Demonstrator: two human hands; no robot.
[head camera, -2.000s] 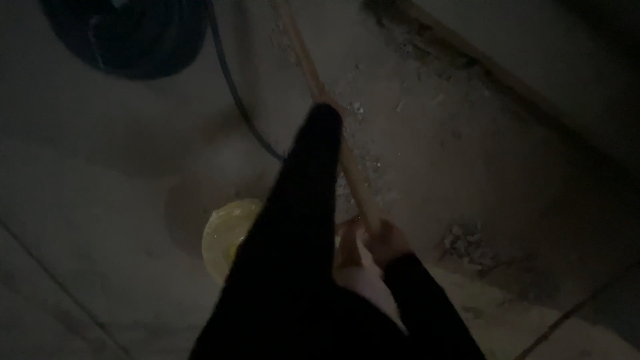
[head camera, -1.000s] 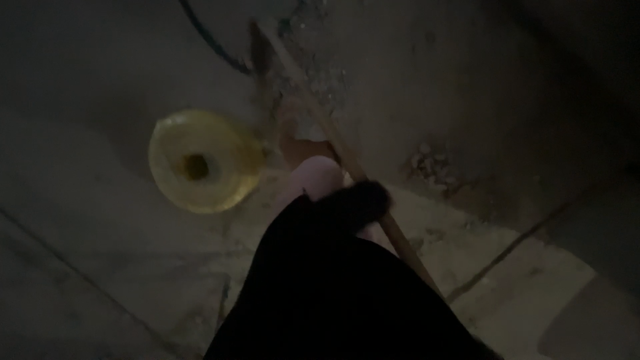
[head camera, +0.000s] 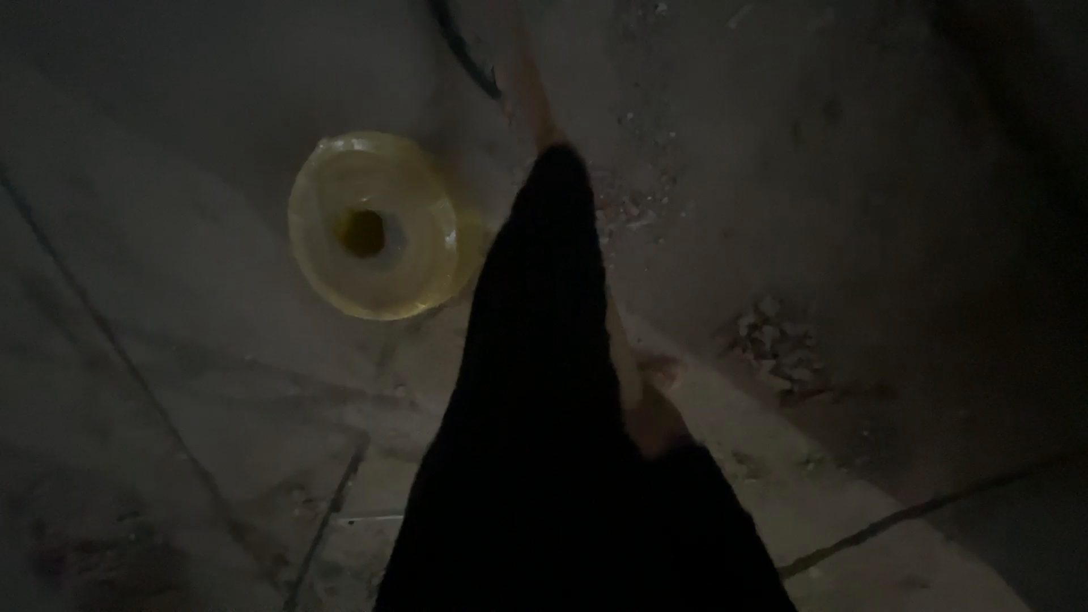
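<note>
In the dark head view, my left arm in a black sleeve reaches up the middle. My left hand (head camera: 541, 115), blurred and partly covered by the sleeve, is around the upper part of a slim wooden pole (head camera: 626, 353). Lower down and to the right, my right hand (head camera: 659, 418) is closed on the same pole. The sleeve hides much of the pole between the hands, and its far end is too dim to make out. Left of the pole, a round translucent yellow object (head camera: 374, 287) with a dark centre, perhaps a roll, rests on the floor.
Small light debris (head camera: 633, 204) lies scattered right of the pole, and a small heap of chips (head camera: 778, 344) lies farther right. A dark hose or cable (head camera: 463, 51) curves at the top. Dark joints (head camera: 901, 517) cross the dusty floor (head camera: 255, 374).
My left hand has moved up and away from me since one second ago, when the sleeves were bunched close together. The pole has shifted with the hands.
</note>
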